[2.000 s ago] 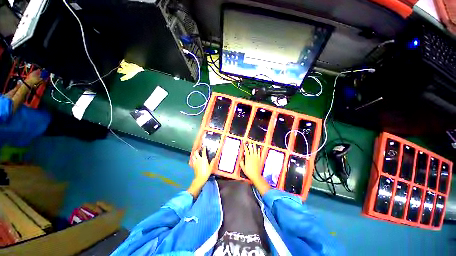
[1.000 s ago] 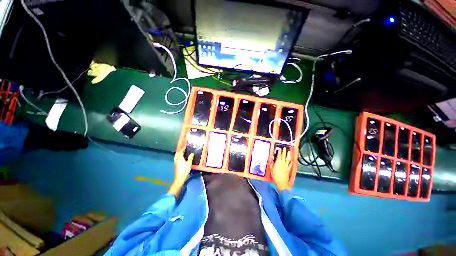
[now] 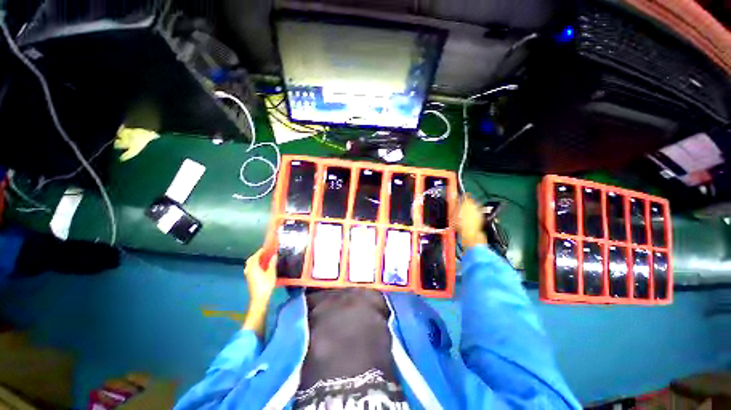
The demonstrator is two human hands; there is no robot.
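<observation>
An orange-red ten-slot tray [image 3: 317,218] lies in front of me with a smartphone in each slot. Three front-row phones [image 3: 362,253] show bright screens; the other phones look dark. My left hand [image 3: 261,272] holds the tray's left edge near the front corner. My right hand [image 3: 471,221] is at the tray's right edge, by the white cable [image 3: 466,144]; it is blurred, and its fingers and any hold on the cable are unclear. A black handheld scanner [image 3: 494,227] lies partly hidden behind my right hand.
A second phone tray [image 3: 547,240] lies to the right. A lit monitor [image 3: 357,72] stands behind the front tray. A loose black phone [image 3: 178,221] and a white strip [image 3: 186,180] lie left, with a yellow crumpled piece [image 3: 135,142] behind. Computer towers flank the monitor.
My right hand has moved from the front-right phone up to the tray's right edge. The middle front-row phone, dark before, now shows white. The view has shifted, and my left hand stays at the tray's left edge.
</observation>
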